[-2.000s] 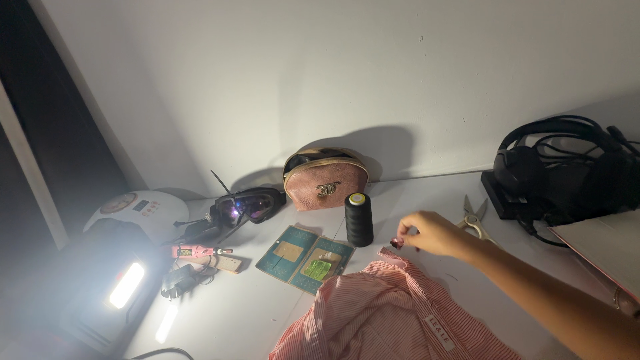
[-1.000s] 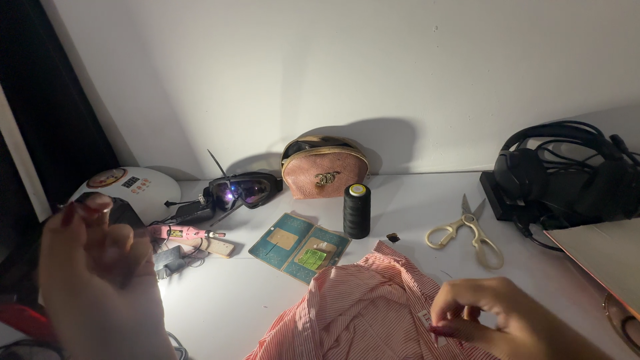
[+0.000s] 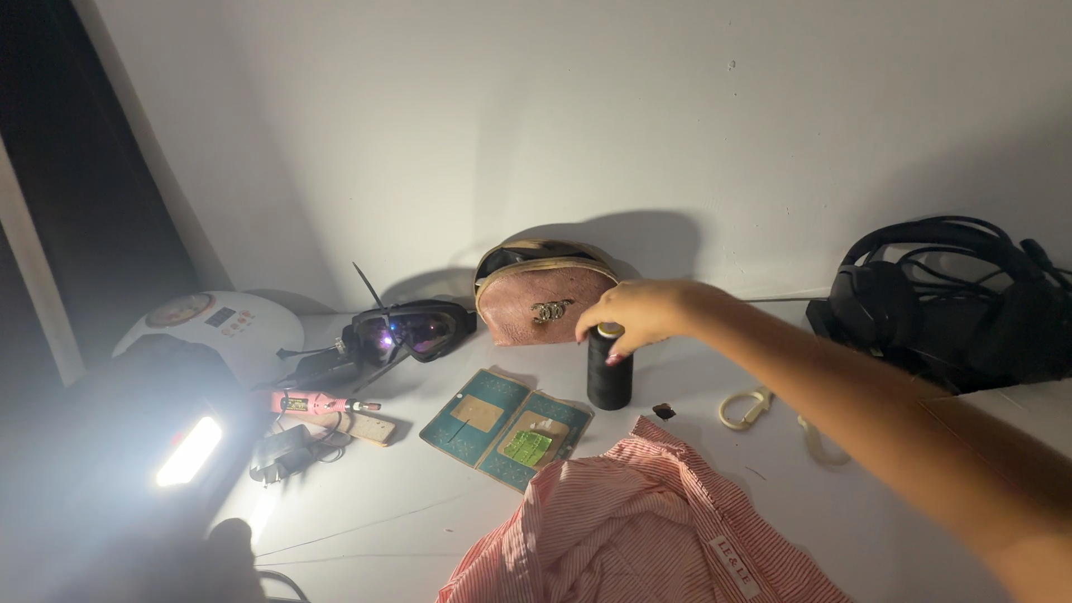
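Note:
My right hand (image 3: pixel 641 318) has its fingers around the top of a black thread spool (image 3: pixel 610 373) standing on the white table. Below the spool lies a red-and-white striped garment (image 3: pixel 624 519) with a sewn-in label. To the left of the spool, a teal needle booklet (image 3: pixel 507 427) lies unfolded with a green piece on it. A small dark scrap (image 3: pixel 663 411) rests just above the garment. Scissors with cream handles (image 3: pixel 745 409) are partly covered by my right forearm. Fine dark thread (image 3: pixel 360 526) runs across the table at lower left. My left hand cannot be made out.
Behind the spool stands a pink zip pouch (image 3: pixel 536 306). Goggles (image 3: pixel 410 333), a pink rotary tool (image 3: pixel 318 404), a black adapter (image 3: pixel 285 452) and a white nail lamp (image 3: pixel 243 327) are on the left, near a bright light (image 3: pixel 189 450). A black headset (image 3: pixel 888 293) sits at the right.
My right hand has moved from the garment up to the thread spool. My left hand, raised at the left one second ago, is no longer distinguishable.

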